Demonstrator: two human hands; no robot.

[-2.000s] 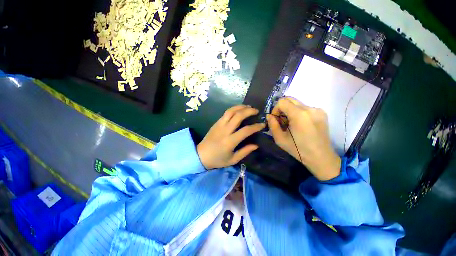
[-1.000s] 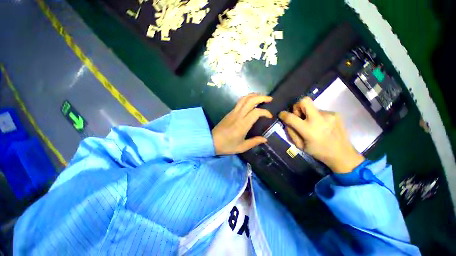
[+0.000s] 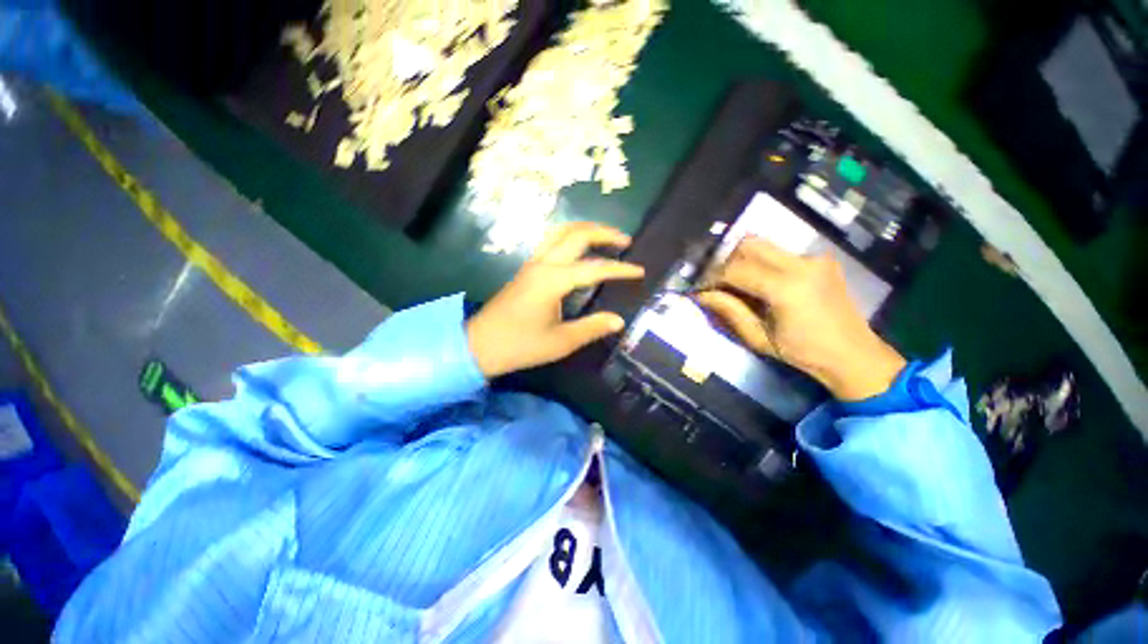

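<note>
The opened tablet housing (image 3: 699,400) lies tilted in front of me on a black carrier tray (image 3: 743,120), with its main circuit board (image 3: 869,201) at the far end. The white battery (image 3: 770,224) fills its middle, with a small yellow-orange patch at the near edge. My right hand (image 3: 806,308) is over the battery's left side, thumb and fingers pinched together at the housing's left edge. A thin dark bit shows at the fingertips; I cannot tell if it is the wired part. My left hand (image 3: 548,302) is left of the housing, fingers apart and empty.
Two heaps of cream adhesive pads (image 3: 554,113) lie at the upper left, one in a black parts tray (image 3: 390,208). A bundle of wired parts (image 3: 1030,409) is at the right. Beyond the white strip (image 3: 881,120), another tablet (image 3: 1089,94) stands on the green conveyor.
The whole view has shifted and turned. The dark lead seen trailing from my right hand and the one across the battery no longer show clearly. My left fingers are now farther from the housing.
</note>
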